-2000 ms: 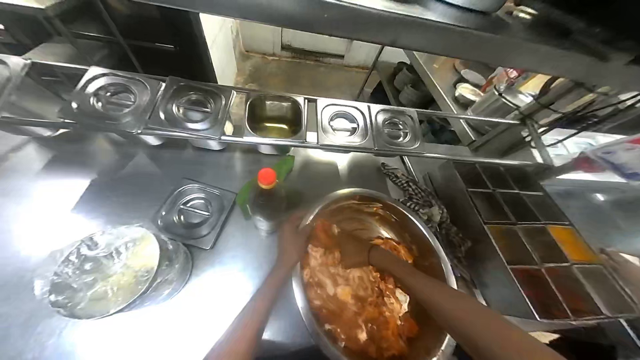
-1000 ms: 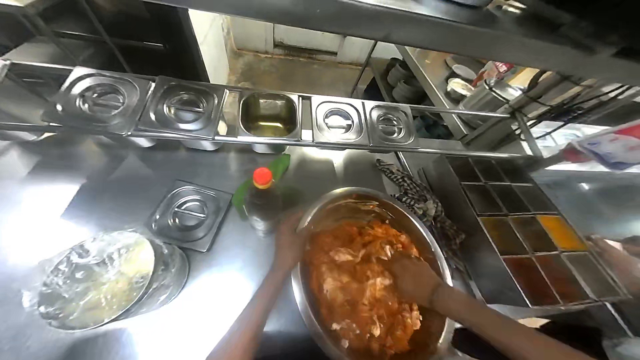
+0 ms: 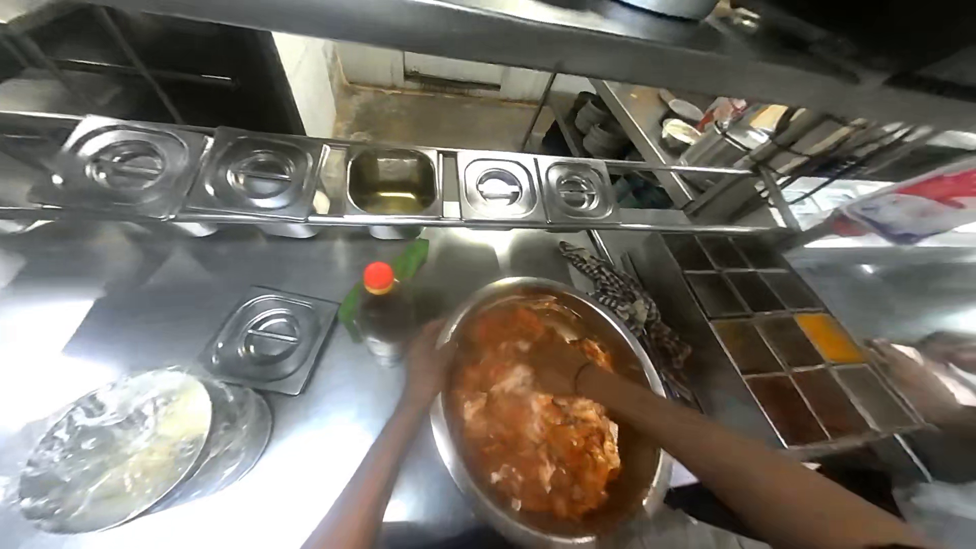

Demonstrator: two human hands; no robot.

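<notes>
A large steel bowl (image 3: 662,457) holds meat pieces (image 3: 534,435) coated in red-orange marinade. My left hand (image 3: 428,362) grips the bowl's left rim. My right hand (image 3: 560,366) is down in the marinated meat near the upper middle of the bowl, its fingers hidden or blurred, so whether it holds a piece cannot be told. Just left of my left hand stands a bottle of dark liquid (image 3: 385,316) with a red cap, green leaves behind it. A steel pan lid (image 3: 271,339) lies flat farther left.
A plastic-covered round container (image 3: 114,450) stands at the lower left. Steel pans with lids (image 3: 263,174) and one pan of liquid (image 3: 393,183) line the back rail. To the right are a patterned cloth (image 3: 618,293) and a spice tray (image 3: 785,343). A metal shelf (image 3: 473,34) crosses overhead.
My right hand has moved from the right side of the bowl to its upper middle since one second ago. My left hand remains at the left rim.
</notes>
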